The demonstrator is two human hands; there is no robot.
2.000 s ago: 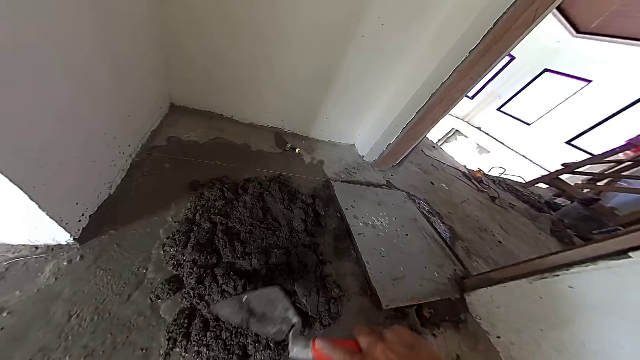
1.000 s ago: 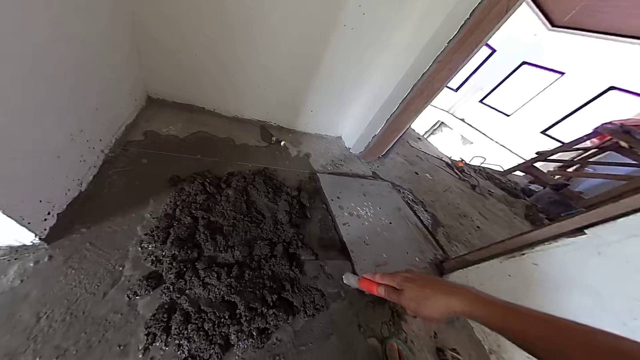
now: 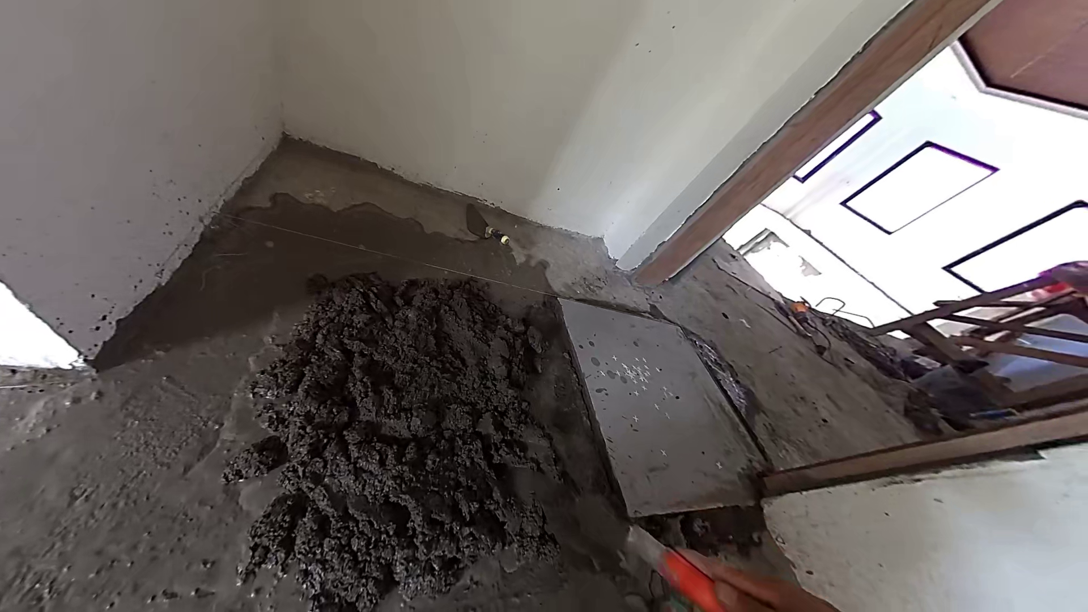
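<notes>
At the bottom edge, right of centre, my right hand (image 3: 752, 591) is closed around the orange-red handle of a trowel (image 3: 650, 548); its blade is blurred against the dark floor near the tile's lower corner. A wide heap of dark, lumpy wet mortar (image 3: 399, 425) lies left of the trowel. One square grey tile (image 3: 654, 399) lies on the floor by the doorway, with small white cross-shaped spacers (image 3: 636, 374) scattered on it. A thin string (image 3: 374, 252) runs above the floor, from the left wall towards the tile's top corner. My left hand is not in view.
A smaller trowel (image 3: 486, 228) lies by the back wall. White walls (image 3: 425, 93) meet in the corner behind the mortar. A wooden door frame (image 3: 816, 140) stands at the right. Beyond it are wooden trestle-like pieces (image 3: 977, 331) and a cable with an orange part (image 3: 801, 308).
My right hand and the trowel have moved from over the mortar's lower edge to the right, then lower in the view near the tile's bottom corner. The trowel stays in my hand.
</notes>
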